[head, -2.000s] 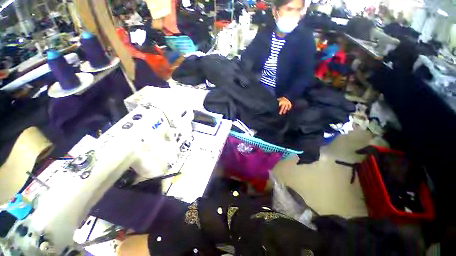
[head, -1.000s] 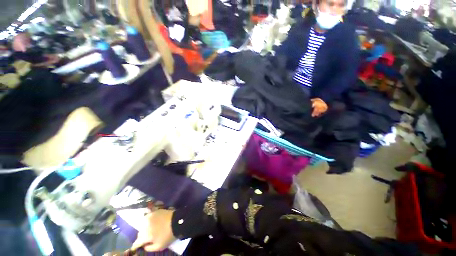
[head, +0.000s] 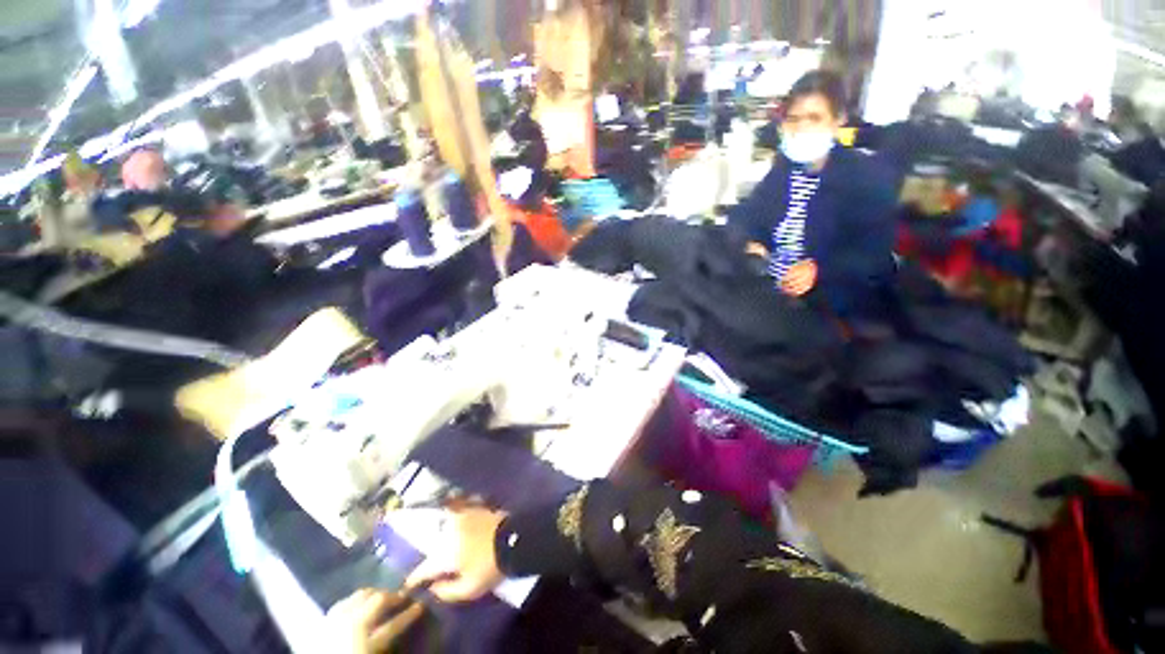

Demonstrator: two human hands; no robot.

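My right hand (head: 463, 552), in a black sleeve with gold flowers and white dots, lies at the needle end of the cream-white sewing machine (head: 428, 403). Its fingers rest on a small purple fabric piece (head: 399, 539). My left hand (head: 373, 620) is at the bottom edge, partly cut off and blurred, close to the right fingertips. Whether it grips cloth cannot be told. A dark purple panel (head: 492, 470) lies under the machine arm. The machine lamp (head: 240, 524) glares left of the needle. The needle itself is too blurred to see.
A masked person (head: 818, 217) sits beyond the machine with black cloth (head: 728, 313). A turquoise basket (head: 799, 437) with magenta cloth stands right of the table. A red basket (head: 1086, 575) is at the far right. Thread cones (head: 415, 228) and a cream-yellow curved piece (head: 275, 377) are behind the machine.
The view has swung left and up, so the machine sits further right and lower. My right hand came in at the needle end, and my left hand now shows more at the bottom edge.
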